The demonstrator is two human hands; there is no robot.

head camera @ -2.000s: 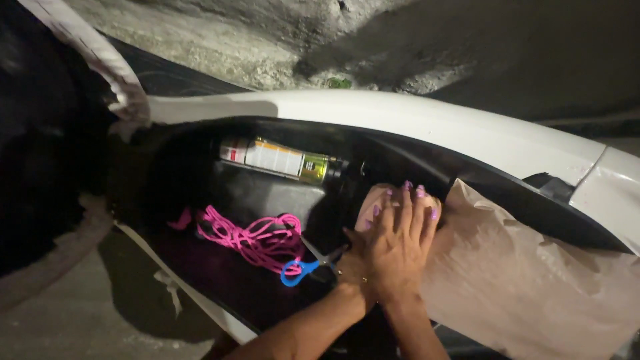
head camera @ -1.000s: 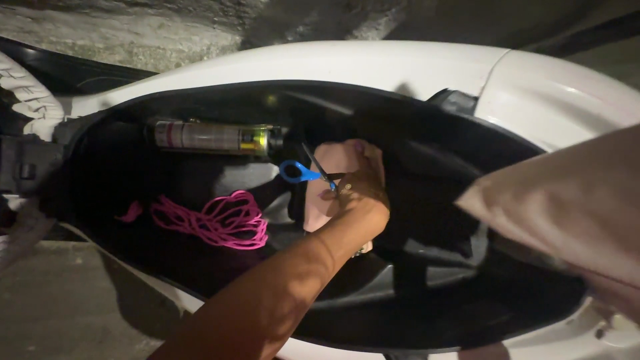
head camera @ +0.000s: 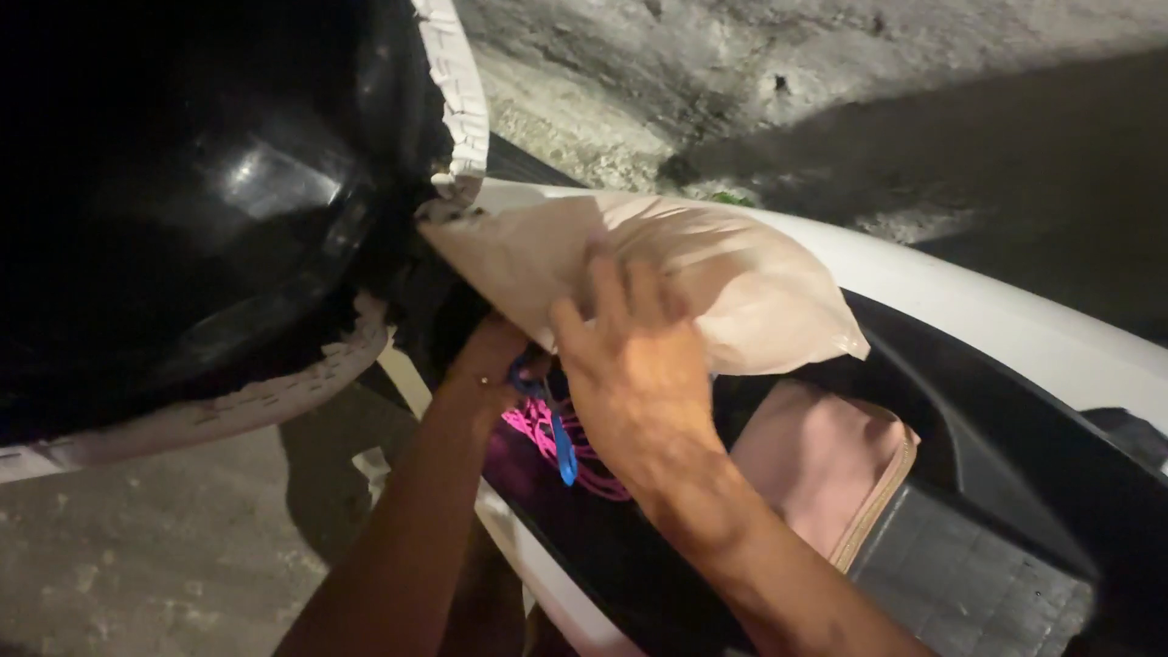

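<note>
A pale pink plastic bag (head camera: 730, 283) lies across the open under-seat compartment of a scooter. My right hand (head camera: 639, 356) is over the bag's near side, fingers bent onto it. Below the bag's left corner, my left hand (head camera: 506, 365) is partly hidden, with blue-handled scissors (head camera: 565, 452) at its fingers; the blades cannot be made out. A bundle of bright pink cord (head camera: 538, 433) lies in the compartment beneath the scissors. To the right of my right wrist sits a pink zipped pouch (head camera: 798, 461).
The raised seat, with its black underside (head camera: 228, 228) and stapled pale edge, fills the upper left. White body panels (head camera: 985, 301) border the black compartment (head camera: 985, 420). A rough concrete wall (head camera: 620, 100) stands behind the scooter.
The bag has moved left from the right side, over the cord. My left hand has moved left with the scissors, off the pouch. My right hand has come into view on the bag.
</note>
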